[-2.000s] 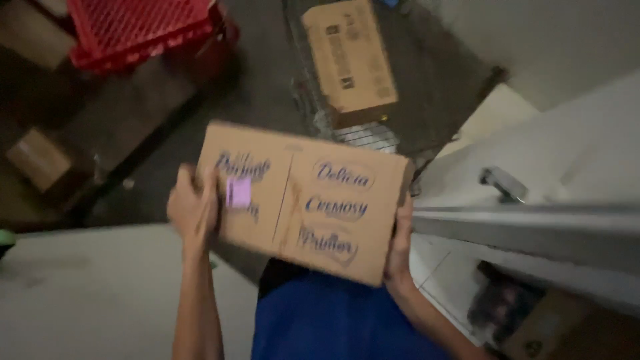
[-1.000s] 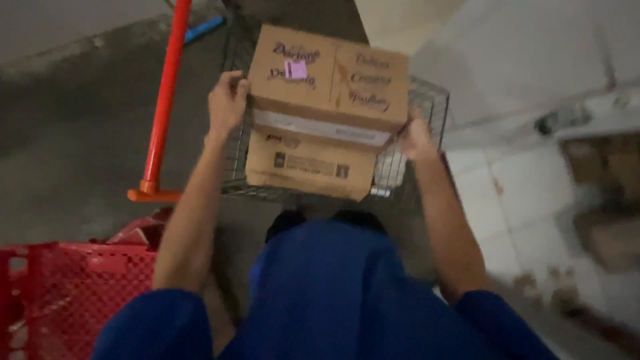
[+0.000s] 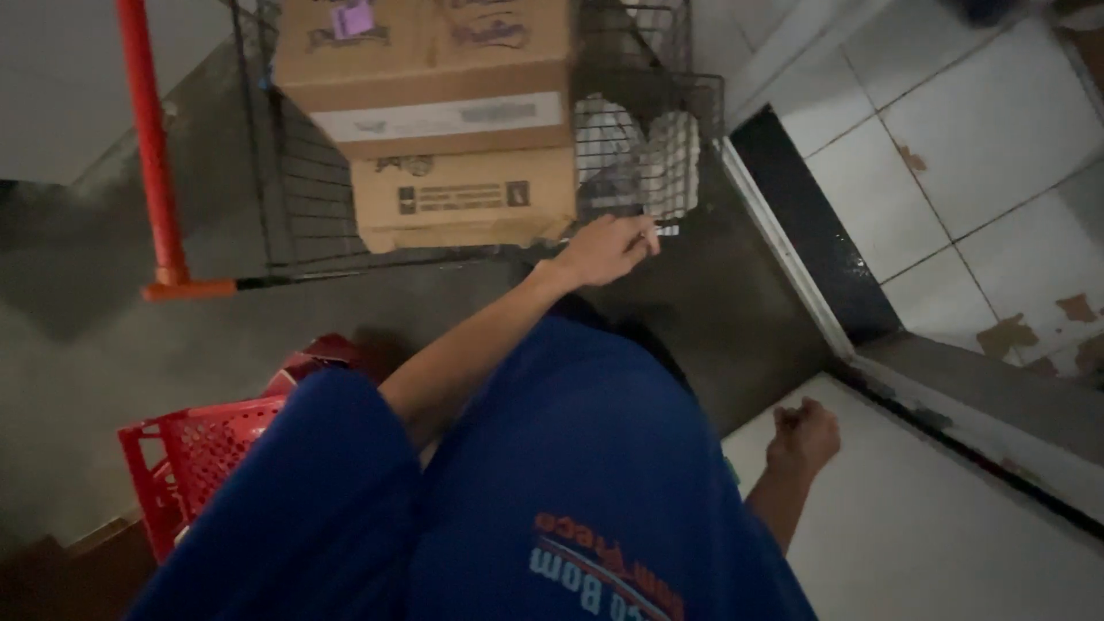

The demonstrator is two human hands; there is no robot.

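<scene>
An upper cardboard box (image 3: pixel 431 78) with printing, a purple sticker and a white label strip rests on a lower cardboard box (image 3: pixel 466 198) in a black wire cart (image 3: pixel 302 185). My left hand (image 3: pixel 608 250) is at the near edge of the cart, just right of the lower box's corner; its fingers are loosely bent, and whether they touch the cart's wire cannot be told. Over a white surface at the lower right is my right hand (image 3: pixel 804 433), its fingers curled, away from the boxes. Whether anything small is inside that hand is hidden.
A red bar (image 3: pixel 155 155) with an orange end stands left of the cart. At the lower left is a red plastic crate (image 3: pixel 203 457). Whitish bundles (image 3: pixel 673 164) are at the cart's right side. A white door frame (image 3: pixel 776 250) borders a tiled area (image 3: pixel 975 172) at the right.
Both hands have let go of the printed box, which they held two seconds ago. It now sits on the other box in the cart. My right hand has moved away from it.
</scene>
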